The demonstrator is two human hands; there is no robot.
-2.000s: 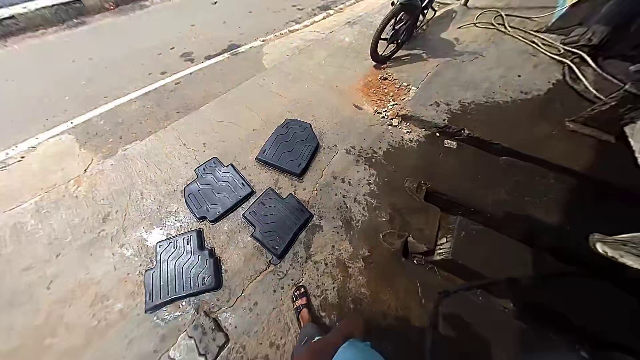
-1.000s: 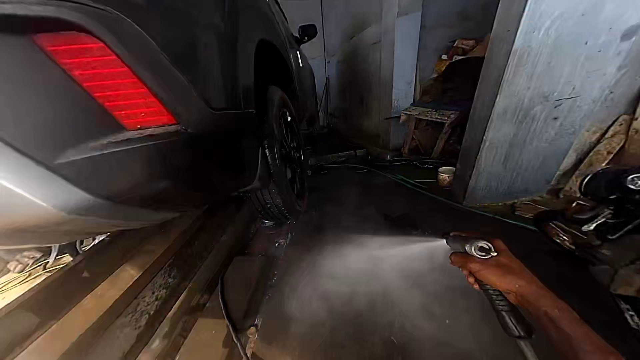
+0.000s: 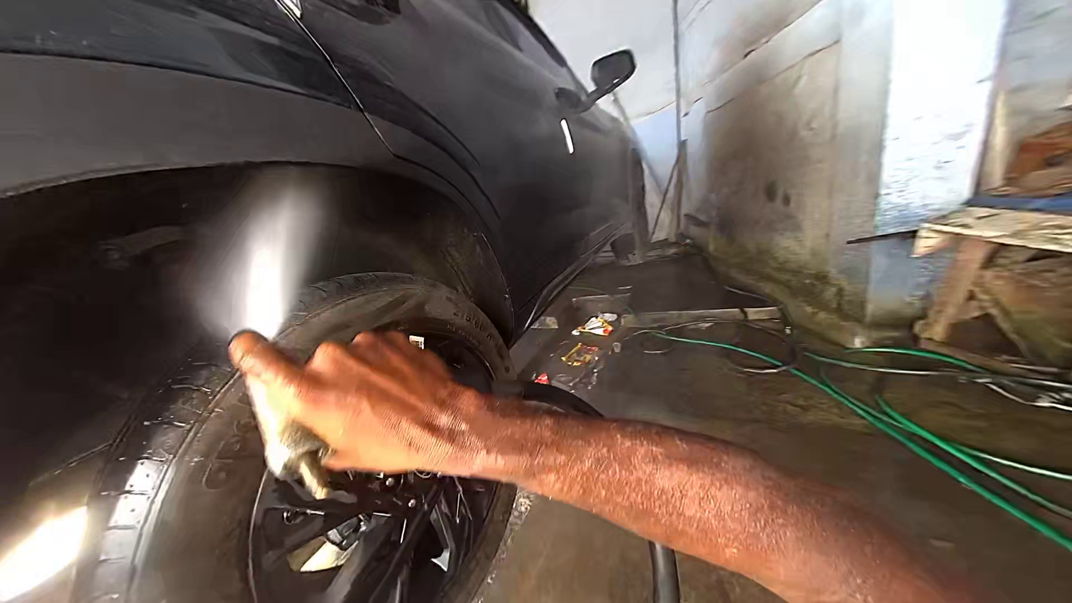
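My right hand is closed around a spray gun, mostly hidden by the fingers, in front of the car's rear wheel. From its nozzle a white jet of water shoots upward into the dark wheel arch. Below and behind the hand are the tyre and the dark spoked rim. A black hose shows beneath the forearm. My left hand is out of view.
The dark grey car fills the upper left, its side mirror sticking out. Green hoses lie over the wet floor at right. Litter lies by a wooden plank. A wooden bench stands by the stained wall.
The view has moved from floor mats outside to the car's rear, then close to the wheel. The spray, aimed left over the floor a second ago, now points up into the wheel arch.
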